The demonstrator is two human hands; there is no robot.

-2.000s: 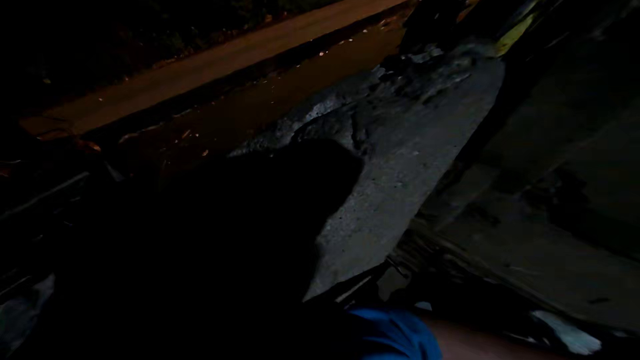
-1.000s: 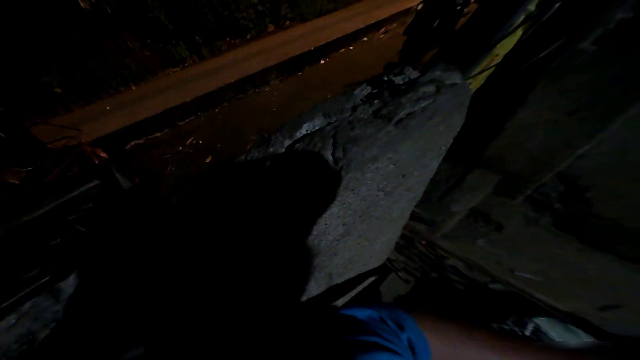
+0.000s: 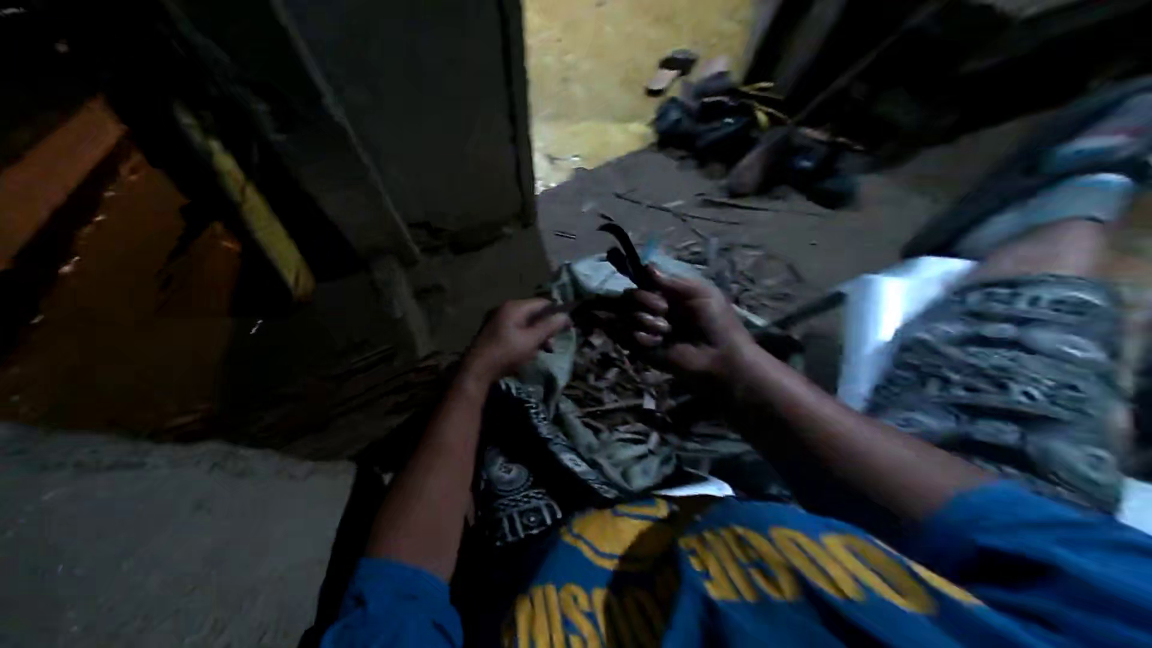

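My right hand [image 3: 688, 328] is closed around a dark, thin, curved piece [image 3: 623, 252] that sticks up past the fingers; its kind cannot be told. To its left, my left hand [image 3: 517, 337] has its fingers bent over a small dark piece at the fingertips, blurred. Below and between both hands lies an open pale cloth or sack [image 3: 549, 369] holding many dark, dry strips or scraps [image 3: 621, 373]. Patterned shorts [image 3: 999, 387] cover my right leg.
A concrete slab [image 3: 162, 540] lies at lower left, with a dark upright panel [image 3: 432, 108] above. Dark bags [image 3: 720, 126] and a slipper [image 3: 670, 72] are by the yellow wall [image 3: 585, 72]. Thin sticks [image 3: 675, 211] lie on the ground. Something white [image 3: 886, 315] is beside my right leg.
The view has swung far to the right and down, from the slab and dark surroundings to my lap. Both hands, the sack and the scraps now show.
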